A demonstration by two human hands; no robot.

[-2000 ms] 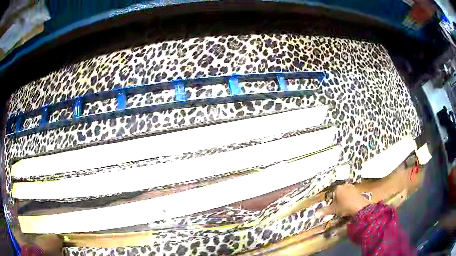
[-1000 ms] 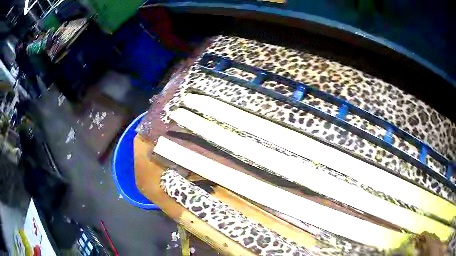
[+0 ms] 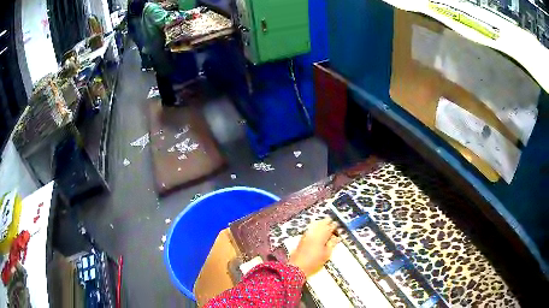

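Observation:
My left hand point(image 3: 314, 248), in a red patterned sleeve, is low over the left end of the leopard-print material point(image 3: 442, 237). Its fingers reach close to the near end of the dark-blue ladder-like die point(image 3: 385, 260); whether they pinch anything is unclear. The die lies on the material with bright blue cross-bars showing. Long pale bands point(image 3: 355, 274) lie beside the die, partly covered by the hand and cut off by the bottom edge. My right hand is out of the picture.
The reddish-brown cutting pad point(image 3: 259, 230) shows at the bed's left edge. A blue tub point(image 3: 179, 240) stands beside it. The blue press beam point(image 3: 367, 90) bears taped papers. Scraps lie on the floor. A person point(image 3: 158, 42) stands at a far table near a green cabinet point(image 3: 277, 30).
The view has swung left, showing more tub, floor and the far person. My left hand has come onto the left end of the material. My right hand has left the picture.

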